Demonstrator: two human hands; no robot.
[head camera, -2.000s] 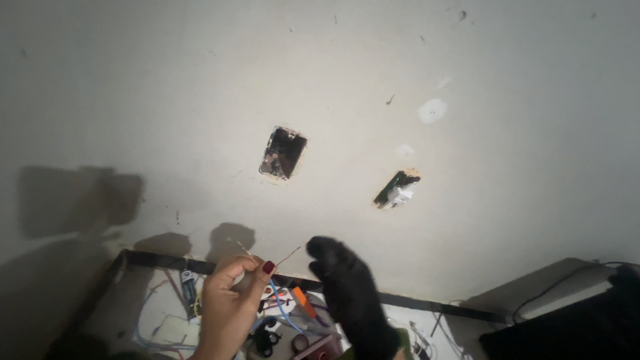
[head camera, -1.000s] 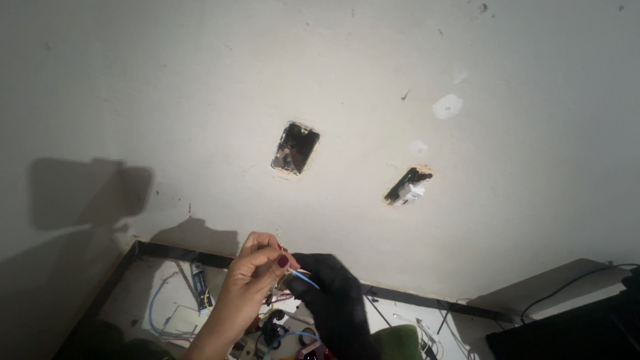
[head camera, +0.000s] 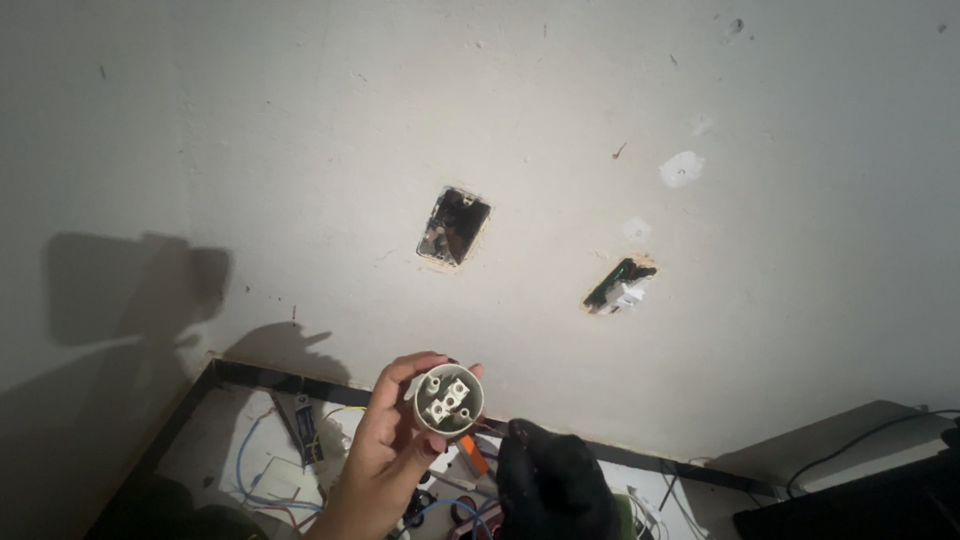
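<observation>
My left hand (head camera: 397, 442) is bare and grips a round white plastic lamp holder (head camera: 448, 401) by its sides. Its open end faces the camera and shows metal screw terminals and small posts inside. My right hand (head camera: 551, 472), in a black glove, is just right of and below the lamp holder, its fingertips pinched on a thin wire (head camera: 491, 427) whose far end lies by the holder's rim. In the wall above are a rectangular recessed electrical box (head camera: 454, 227) and a second opening with a white socket module (head camera: 625, 295) tilted out of it.
Below the wall, a white surface (head camera: 225, 435) with a dark edge strip bears blue and red wires (head camera: 244, 465), a white plate (head camera: 281, 480), an orange item (head camera: 472, 455) and black rolls (head camera: 421, 506). At the lower right is a dark object (head camera: 862, 495) with a black cable.
The lamp holder is now in my left hand, where a second ago both hands were together at thin wires. The gloved right hand now stands apart, to the right.
</observation>
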